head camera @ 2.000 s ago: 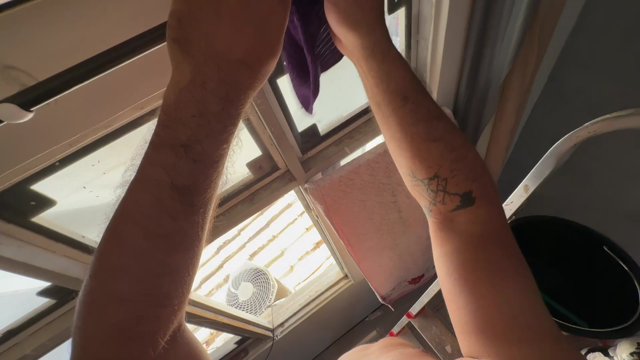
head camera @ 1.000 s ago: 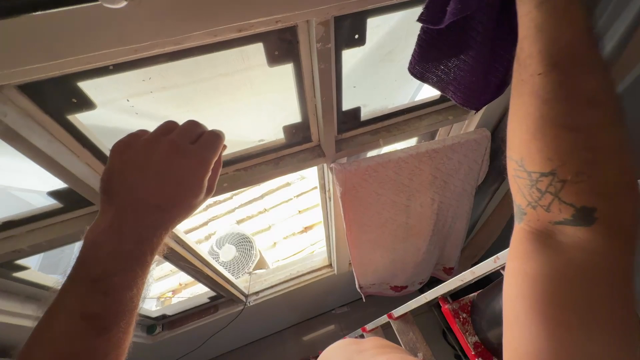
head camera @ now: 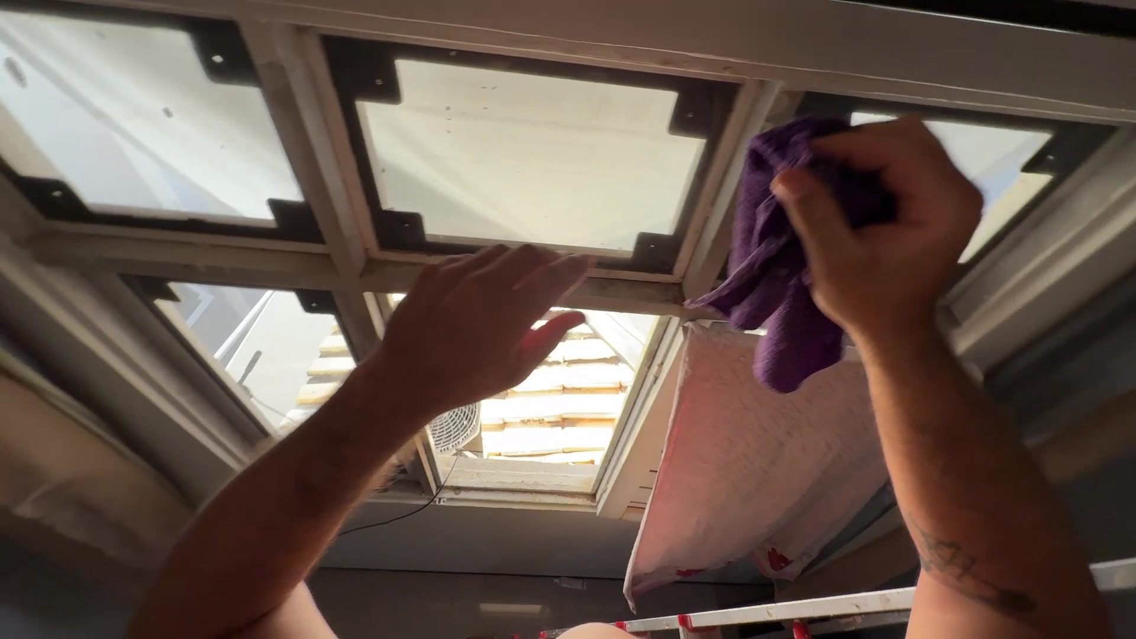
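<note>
My right hand (head camera: 896, 222) is closed around a bunched purple cloth (head camera: 785, 257), whose loose folds hang below the fingers, in front of the right part of a window frame. My left hand (head camera: 484, 324) is raised with fingers extended and the thumb apart, holding nothing. It overlaps the wooden crossbar (head camera: 621, 291) between the upper and lower panes; whether it touches the bar cannot be told. Above it is the upper middle window pane (head camera: 532, 151), with dark edging and dark corner pieces and several small specks on the glass.
Another pane (head camera: 142, 115) is at upper left. Through the lower opening a white fan (head camera: 454, 428) and roof tiles (head camera: 559, 390) show, with a thin cable (head camera: 399, 516) nearby. A pale cloth with red marks (head camera: 754, 461) hangs at right. Below is a metal ladder (head camera: 763, 612) with red parts.
The view has shifted a lot. My left hand, loosely curled a second ago, now has its fingers extended. The purple cloth and my right hand have come fully into view.
</note>
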